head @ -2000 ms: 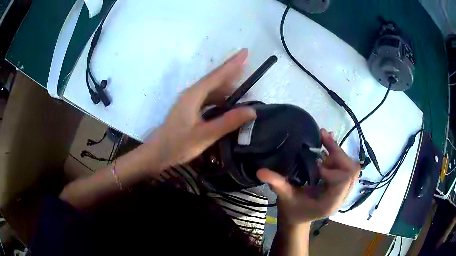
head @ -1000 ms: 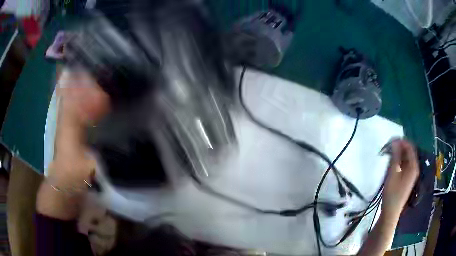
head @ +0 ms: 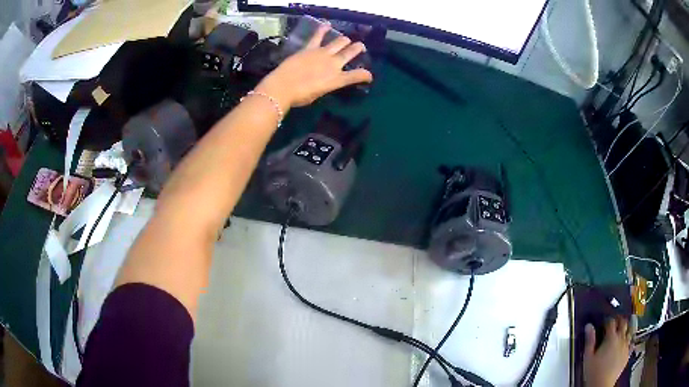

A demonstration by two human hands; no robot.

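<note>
My left hand (head: 321, 72) reaches to the back, fingers spread over a grey and dark camera (head: 302, 32) below the monitor; whether it grips is unclear. My right hand (head: 608, 354) is at the far right edge, partly cut off, over a black computer mouse (head: 599, 329) on the dark mouse pad (head: 604, 301). One grey PTZ camera (head: 313, 181) stands mid-table with its four-dot LED panel showing. Another camera (head: 470, 227) stands to its right. A third (head: 160, 140) is left, partly behind my forearm. Black cables leave their round bases.
The bright monitor (head: 453, 19) spans the back edge. Another grey camera (head: 227, 51) lies back left, near papers on a black box. A phone-like pink rectangle (head: 59, 190) and white strips (head: 47, 302) are left. A small silvery part (head: 510, 342) lies on the white sheet (head: 325, 272).
The view has shifted toward the monitor. The dark camera both hands held has left the front of the sheet. My left hand has gone to the back; my right has moved onto the mouse.
</note>
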